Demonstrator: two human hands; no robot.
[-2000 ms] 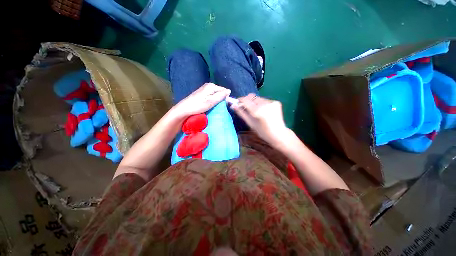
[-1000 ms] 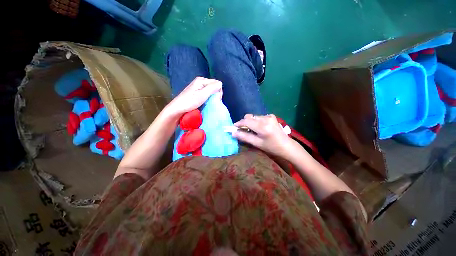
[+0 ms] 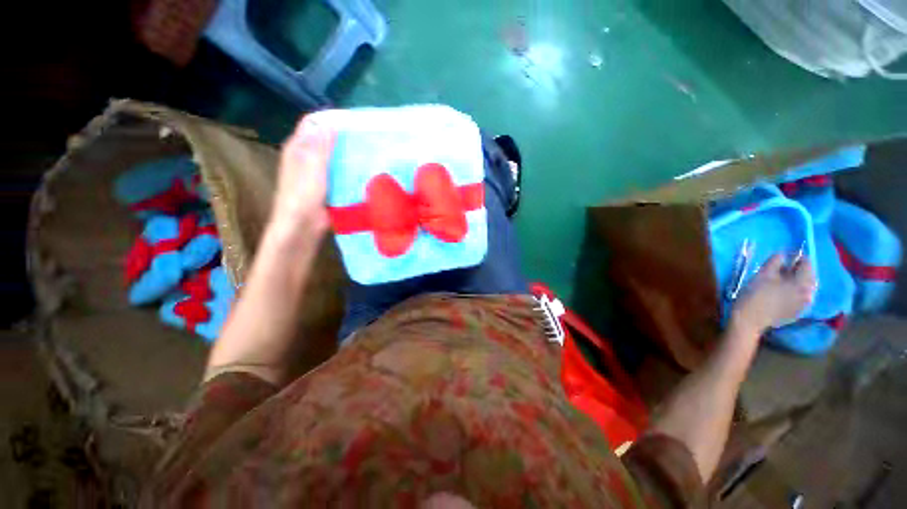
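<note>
A light-blue fuzzy plush lid [image 3: 408, 147] with a red band and puffy red bow [image 3: 416, 211] is raised over my lap, outer face up. My left hand [image 3: 306, 179] grips its left edge. My right hand [image 3: 778, 296] is inside the open blue tray [image 3: 718, 239] in the right carton. Thin silver snips [image 3: 741, 269] show in the tray left of my fingers, with another thin silver glint at the fingertips. The hand is blurred, so I cannot tell whether it holds anything.
A ragged round carton [image 3: 234, 184] with blue-red pieces stands at left. The right carton [image 3: 651, 263] holds more pieces. A pale-blue stool [image 3: 283, 70] is at top left, a whitish sack [image 3: 825, 35] at top right. Something red [image 3: 597, 388] lies by my right side.
The lid has opened out flat and been lifted, its bow turned to face up. My right hand has left the lid and reached right into the tray, where silver snips now show.
</note>
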